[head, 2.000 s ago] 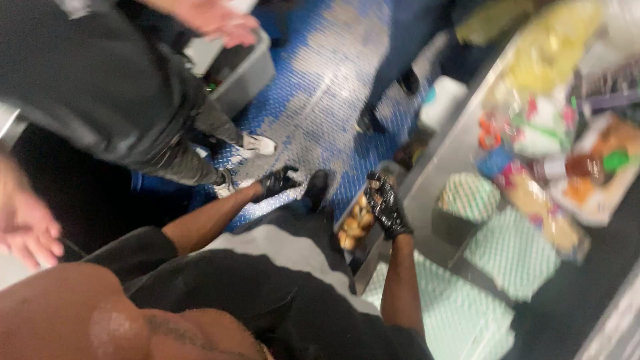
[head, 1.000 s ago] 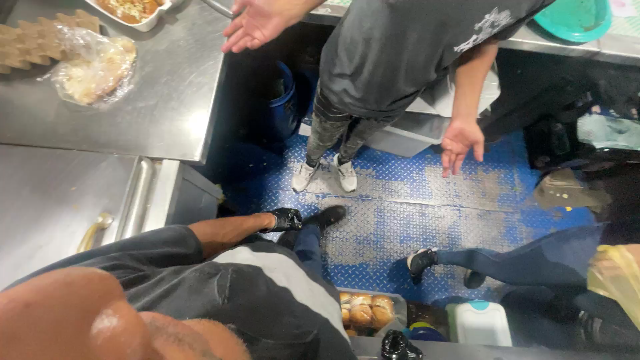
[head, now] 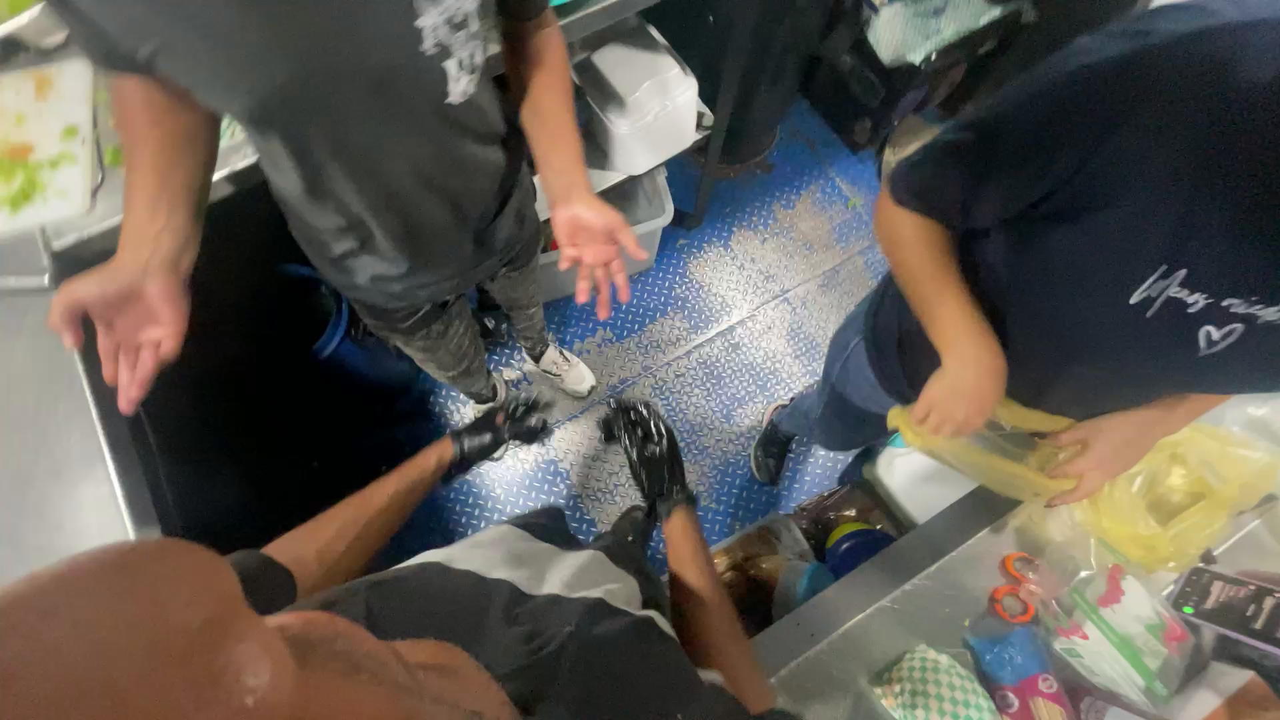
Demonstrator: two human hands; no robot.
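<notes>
My left hand (head: 500,432), in a black glove, is held out low over the blue and silver diamond-plate floor (head: 700,330), with nothing in it. To its right my right hand (head: 648,450) wears a shiny black glove with pale smears; its fingers are apart and hold nothing. The two hands do not touch. Facing me, a person in a dark grey shirt (head: 370,150) holds both bare palms out, empty. On the right, a person in a navy shirt (head: 1090,210) grips a yellow plastic bag (head: 1000,455) with both hands.
A steel counter (head: 890,590) at lower right carries orange-handled scissors (head: 1015,590), green-checked paper (head: 935,685), a zip bag (head: 1125,630) and a phone (head: 1235,605). Below it are a bread container (head: 755,565) and a white box (head: 915,485). Grey bins (head: 650,215) stand behind; another steel counter (head: 55,430) is at left.
The view has swung a lot. Both my gloved hands are now in front of me over the floor; one second ago my right was low by the counter's edge. The person at right now shows with the yellow bag.
</notes>
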